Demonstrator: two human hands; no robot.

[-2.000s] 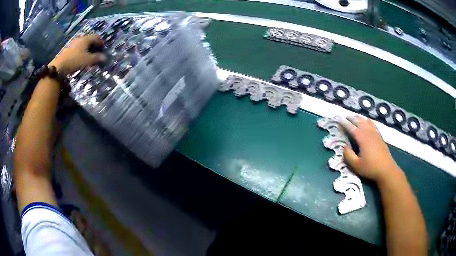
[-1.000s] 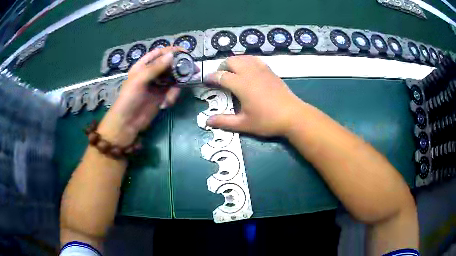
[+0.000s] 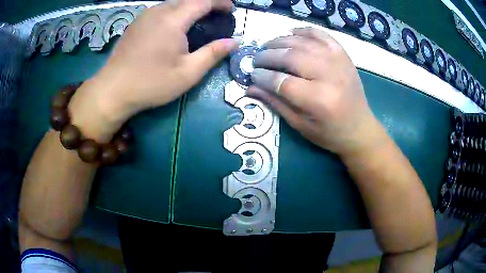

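Observation:
A silver-grey holder plate point(image 3: 249, 176) lies lengthwise towards me on the green bench. Its three nearer seats are empty. A black disc unit with a pale centre point(image 3: 242, 65) is at the far-end seat, under the fingertips of my right hand point(image 3: 314, 80), which grip its right side. My left hand point(image 3: 146, 58), with a brown bead bracelet, holds dark disc parts point(image 3: 212, 31) between thumb and fingers, just left of and beyond that seat. Its fingertips are partly cut off by the top edge.
Another holder plate with empty seats point(image 3: 82, 31) lies at the far left. Beyond the white strip point(image 3: 397, 84), a row of filled plates point(image 3: 379, 25) runs to the right. Dark stacked filled plates point(image 3: 469, 168) stand at the right end. A bench seam point(image 3: 175, 160) runs left of the near plate.
A disc unit now shows at the plate's far-end seat, which was empty a second ago. My right fingers have moved onto it. The view has shifted closer, and my left hand still holds dark disc parts.

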